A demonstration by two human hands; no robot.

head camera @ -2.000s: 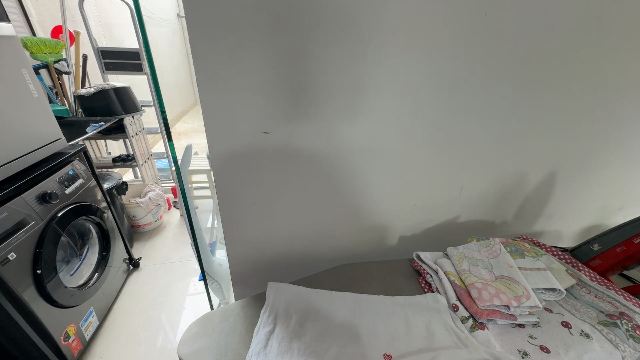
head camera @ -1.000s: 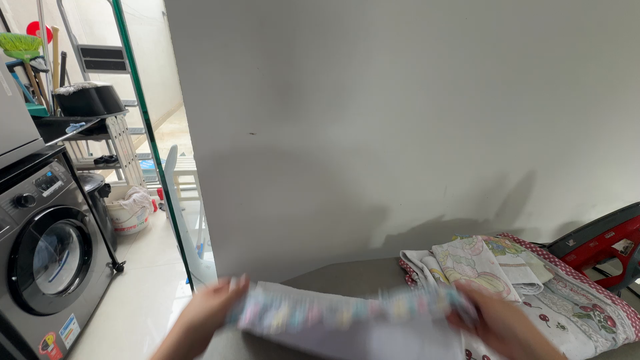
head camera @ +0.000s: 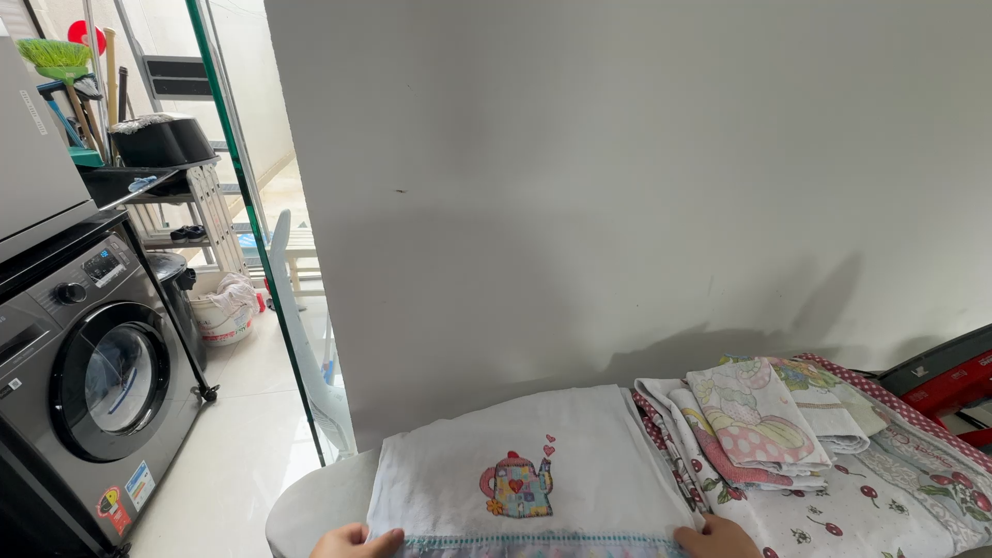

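Observation:
A white cloth with a patchwork teapot motif (head camera: 518, 487) lies spread on the grey padded board (head camera: 322, 496). At its lower left corner my left hand (head camera: 358, 541) pinches the blue-trimmed edge between thumb and fingers. My right hand (head camera: 717, 538) grips the same edge at the lower right corner. Below that trim the cloth's border runs out of view. To the right, folded printed cloths (head camera: 756, 418) are stacked on a cherry-print cloth (head camera: 868, 504) with a red dotted border.
A grey wall (head camera: 542, 194) rises behind the board. At left stand a glass panel edge (head camera: 248, 194), a front-loading washing machine (head camera: 112, 372), a bucket (head camera: 223, 322) and a shelf rack (head camera: 217, 209). A red and black object (head camera: 949, 387) sits at far right.
Both hands, absent two seconds ago, held a blurred cloth edge above the board one second ago. Now the cloth lies flatter, with the teapot motif showing and the hands lower at its near edge.

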